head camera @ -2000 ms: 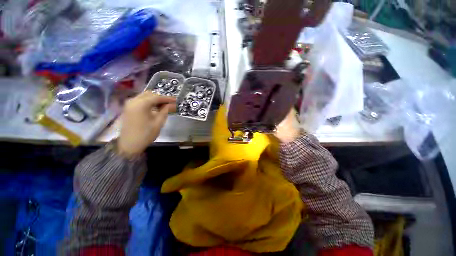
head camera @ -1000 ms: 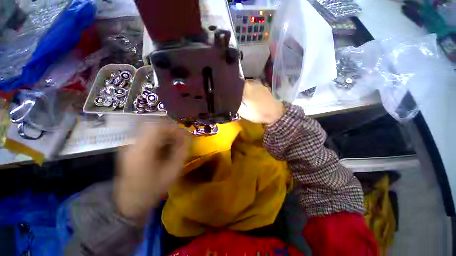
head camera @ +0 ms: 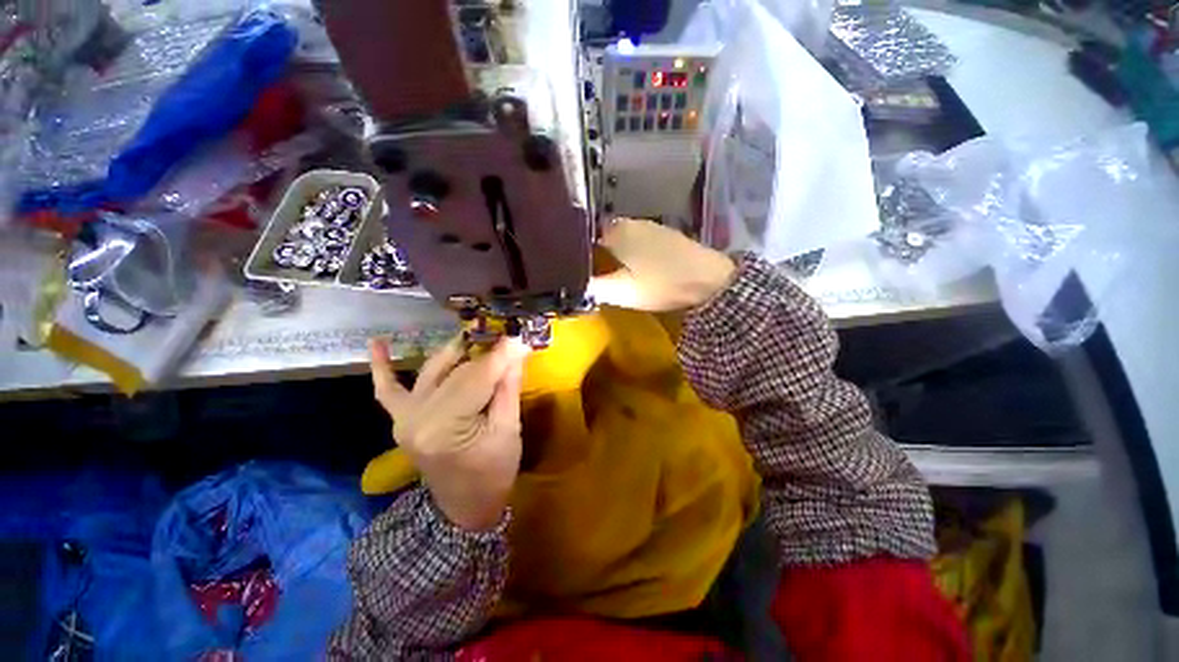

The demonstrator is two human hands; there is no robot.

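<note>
The mustard-yellow garment [head camera: 621, 479] lies under the sewing machine head [head camera: 485, 213] and hangs over my lap. My left hand [head camera: 459, 420] is at the small metal button clamp [head camera: 511, 323], thumb and forefinger pinched together at its front. A small shiny piece shows at the fingertips, too small to tell whether it is a button or part of the clamp. My right hand [head camera: 666, 265] rests behind and right of the head, on the cloth; its fingertips are hidden by the head. The button tray [head camera: 310, 230] stands left of the head, partly covered by it.
The control panel [head camera: 657, 97] stands behind the head, with a white paper [head camera: 821, 155] to its right. Crumpled clear plastic [head camera: 1034, 220] lies at the right. A blue plastic roll [head camera: 207, 110] and yellow tape [head camera: 91, 358] are at the left. Blue plastic [head camera: 285, 530] lies below the table edge.
My left hand has gone from the button tray to the clamp, blurred midway. My right hand has stayed by the head on the cloth. The camera view has shifted, showing the control panel.
</note>
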